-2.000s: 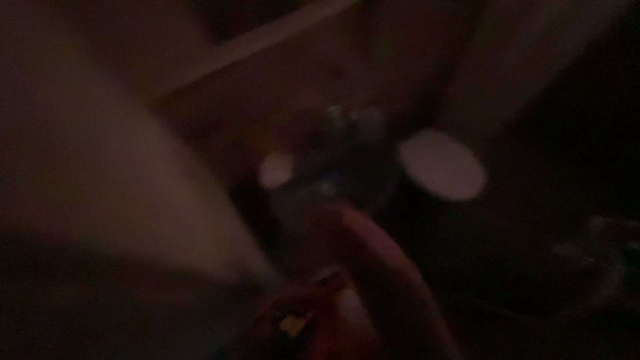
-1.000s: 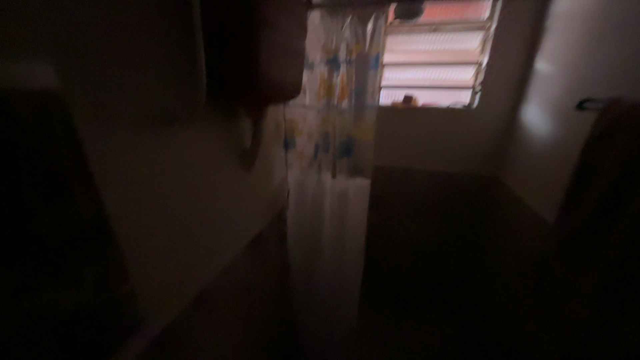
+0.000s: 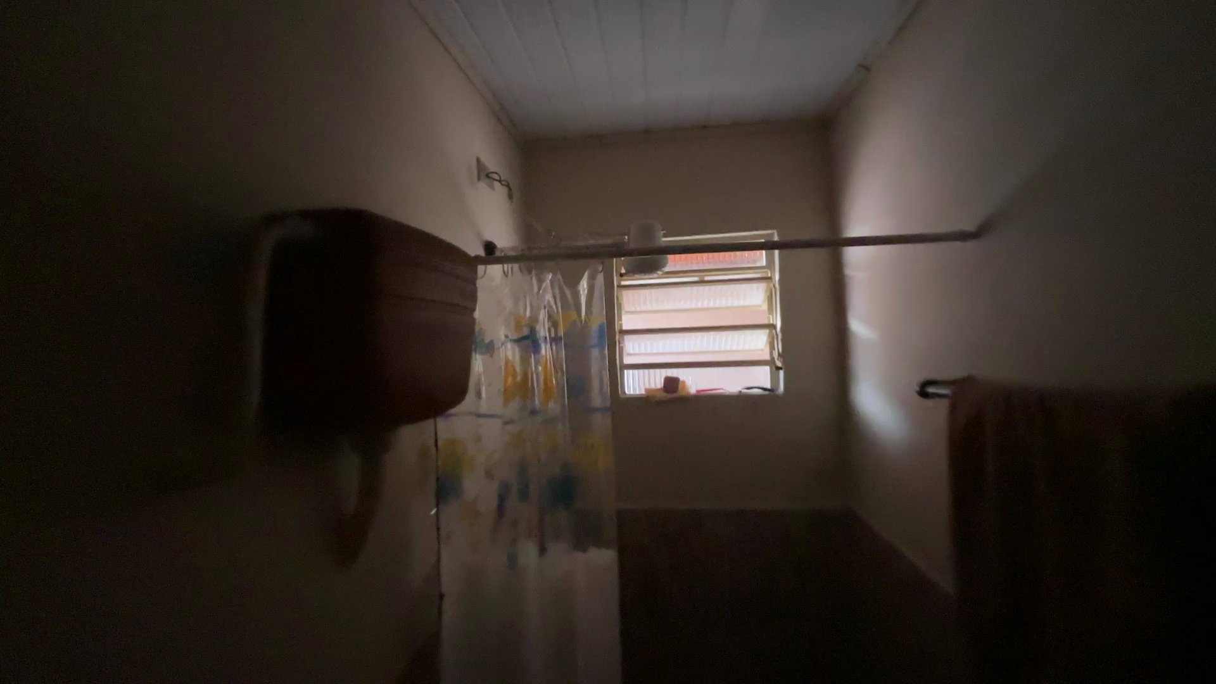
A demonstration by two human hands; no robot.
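Neither my left hand nor my right hand shows in this dim bathroom view. A plastic shower curtain (image 3: 541, 427) with blue and yellow patches hangs from a horizontal rod (image 3: 817, 243), gathered toward the left. Behind the rod, a white electric shower head (image 3: 646, 249) is partly seen in front of a louvered window (image 3: 698, 309). Small objects (image 3: 671, 385) lie on the window's sill, too dim to name exactly.
A dark plastic wall-mounted cistern (image 3: 370, 318) juts out on the left, with a pipe below it. On the right a dark towel (image 3: 1026, 513) hangs from a wall bar (image 3: 936, 388). Wires stick out of a wall outlet (image 3: 484, 173) high on the left wall.
The view has swung up from a blurred, dark close scene to the window, curtain and ceiling. A finger or hand that showed two seconds ago is out of view.
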